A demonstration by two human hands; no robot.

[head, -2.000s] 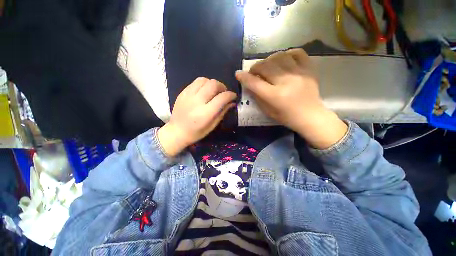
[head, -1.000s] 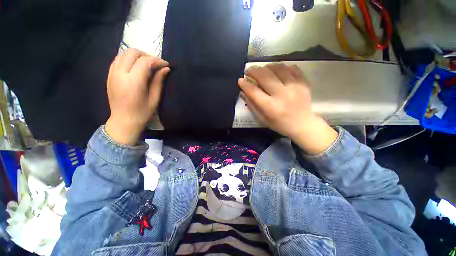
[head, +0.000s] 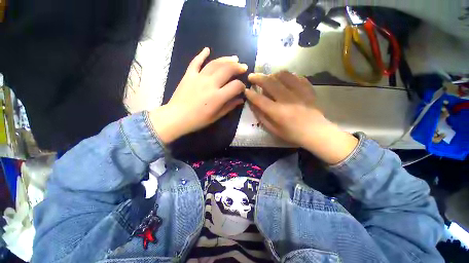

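A black fabric piece (head: 205, 31) lies lengthwise on the pale machine bed, its far end by the presser foot and needle (head: 254, 23) under a bright lamp. My left hand (head: 211, 92) lies on the piece, its thumb and fingertips at the right edge. My right hand (head: 288, 102) pinches at the same edge from the right, its fingertips close to my left fingers. A dark knob-like attachment (head: 309, 28) stands right of the needle.
A large black cloth (head: 77, 67) covers the table's left side. Scissors with yellow and red handles (head: 383, 51) lie right of the needle. A blue tray of small bits (head: 445, 126) is at the right edge. White scraps (head: 19, 228) show at lower left.
My left hand has moved from the piece's left edge across to its right edge. My right hand stays at the right edge. The view has shifted, showing more of the needle area.
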